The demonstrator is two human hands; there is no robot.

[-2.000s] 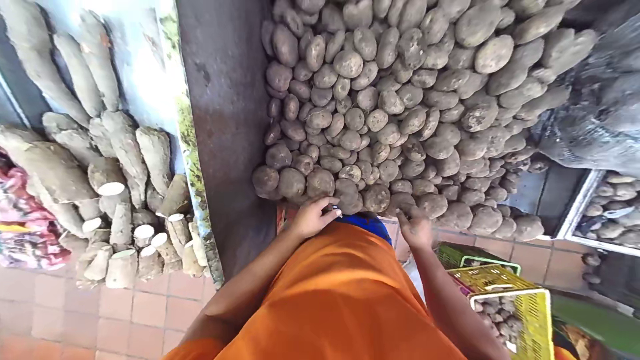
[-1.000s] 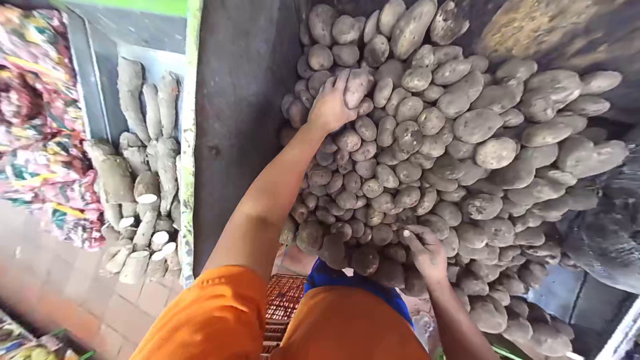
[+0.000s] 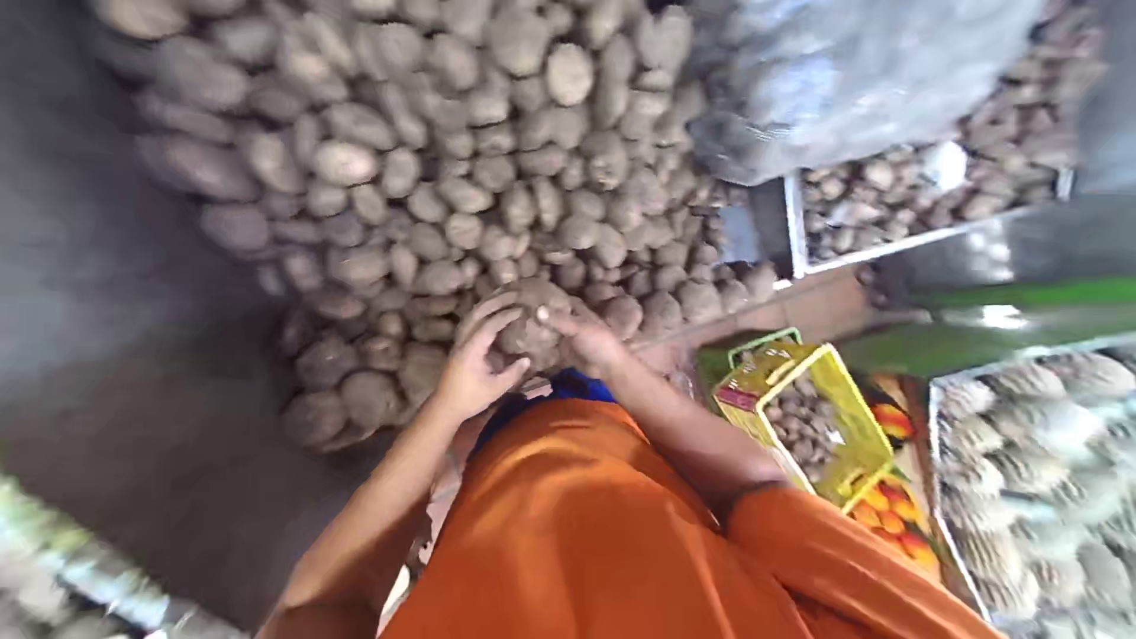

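A large heap of brown, soil-dusted potatoes (image 3: 461, 195) fills the middle and upper left of the view. At its near edge, just in front of my waist, my left hand (image 3: 484, 359) and my right hand (image 3: 581, 333) lie around a big potato (image 3: 530, 333). The left hand curves along its left side with fingers spread. My right hand rests on its right side, thumb on top. The blur hides whether either hand grips it firmly.
A yellow plastic crate (image 3: 830, 426) holding small potatoes stands on the tiled floor at right, near orange fruit (image 3: 887, 506). Beyond are a white-edged bin (image 3: 932, 235) of roots, a clear plastic bag (image 3: 870, 71) and a tray of pale produce (image 3: 1038, 470). A dark metal panel (image 3: 115, 293) flanks the heap.
My left hand has come back from the far left part of the heap to its near edge. Both hands are now together at one large potato. The view has swung to the right.
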